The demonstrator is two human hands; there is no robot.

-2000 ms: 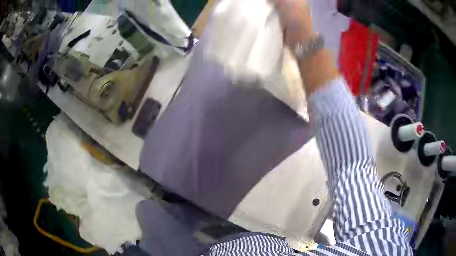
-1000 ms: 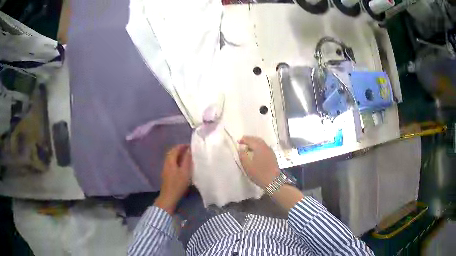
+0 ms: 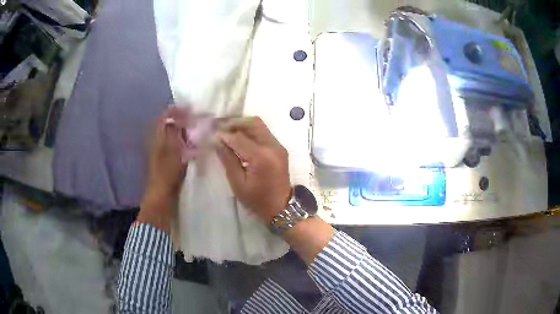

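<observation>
A white cloth garment piece (image 3: 212, 208) lies over the table's left part and hangs past its front edge. My left hand (image 3: 166, 153) is at its left side, blurred, its fingers pinching a pinkish part of the cloth. My right hand (image 3: 258, 165), with a wristwatch, pinches the same part from the right, fingers bent. The pinkish part (image 3: 199, 134) is bunched between both hands; its exact shape is blurred. Grey-purple cloth (image 3: 116, 104) lies left of the white piece.
The blue and white sewing machine (image 3: 479, 58) stands at the right, with strong lamp glare at its needle. A blue plate (image 3: 398, 187) is set at the table's front edge. Heaped white cloth (image 3: 43, 245) is at the lower left. Another machine (image 3: 24, 110) is at the far left.
Both hands have moved up and left on the white cloth and now meet at the pinkish part. The view has shifted, and the machine's lamp glare is stronger.
</observation>
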